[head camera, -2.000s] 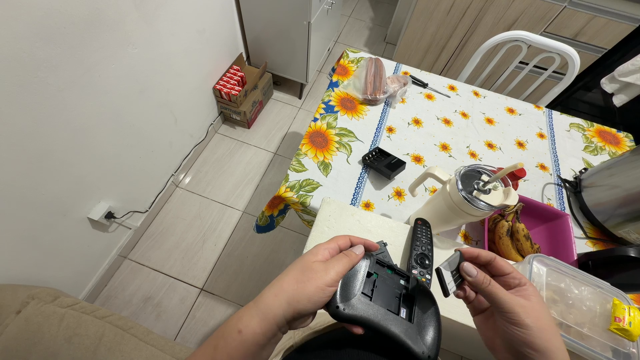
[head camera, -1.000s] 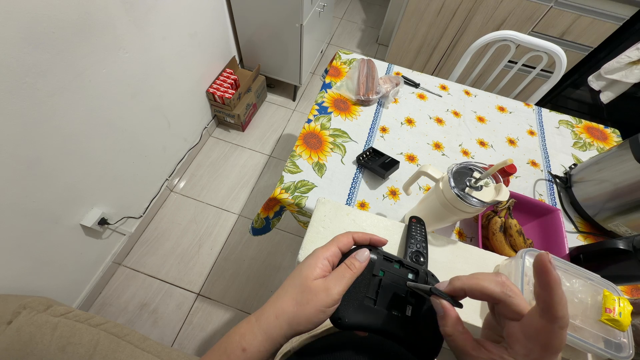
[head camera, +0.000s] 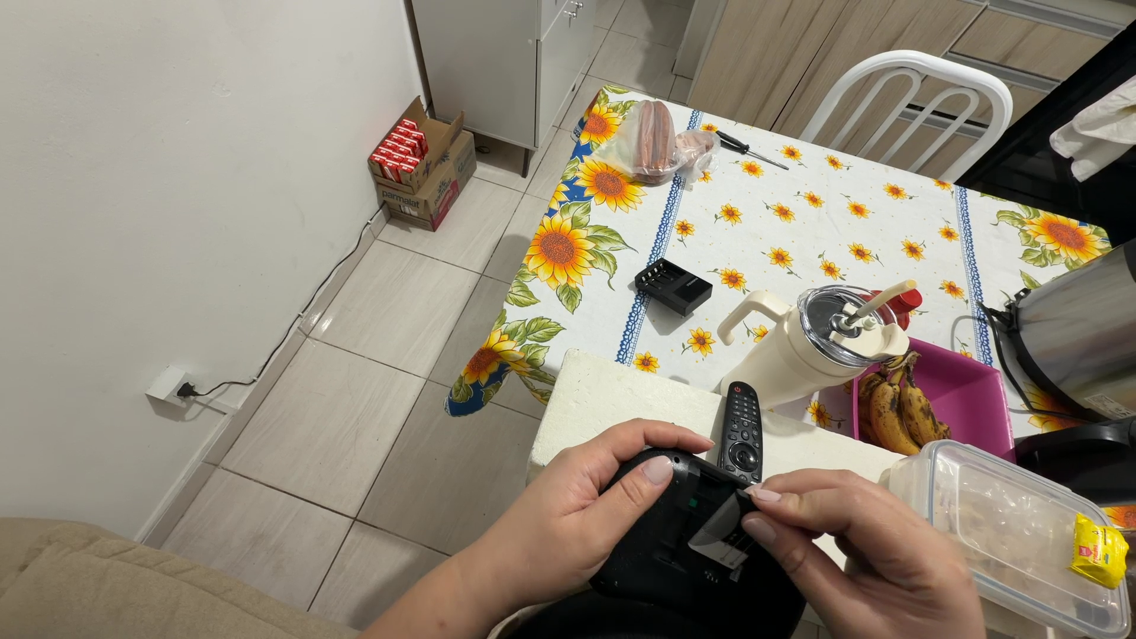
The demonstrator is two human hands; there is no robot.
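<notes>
A black plastic device (head camera: pixel 652 555) with an uncovered recess is gripped at its upper left by my left hand (head camera: pixel 595 506). My right hand (head camera: pixel 861 541) pinches a thin dark piece with a pale label (head camera: pixel 723 532) between thumb and fingertips, tilted over the recess. Whether the piece touches the recess is hard to tell. Just beyond the device, a black remote control (head camera: pixel 741 430) lies on a white foam box lid or slab (head camera: pixel 621 390). A black battery charger (head camera: pixel 674 287) sits on the flowered tablecloth (head camera: pixel 754 213).
A cream tumbler (head camera: pixel 781 355) with a straw stands behind the remote. To its right are a pink bin (head camera: pixel 967 399) with bananas (head camera: pixel 901 413) and a clear lidded container (head camera: pixel 1012 524). A screwdriver (head camera: pixel 750 149) and bagged sausages (head camera: pixel 655 142) lie at the table's far side.
The piece in my right hand has moved left from beside the device to over its recess. My left hand has kept its hold on the device.
</notes>
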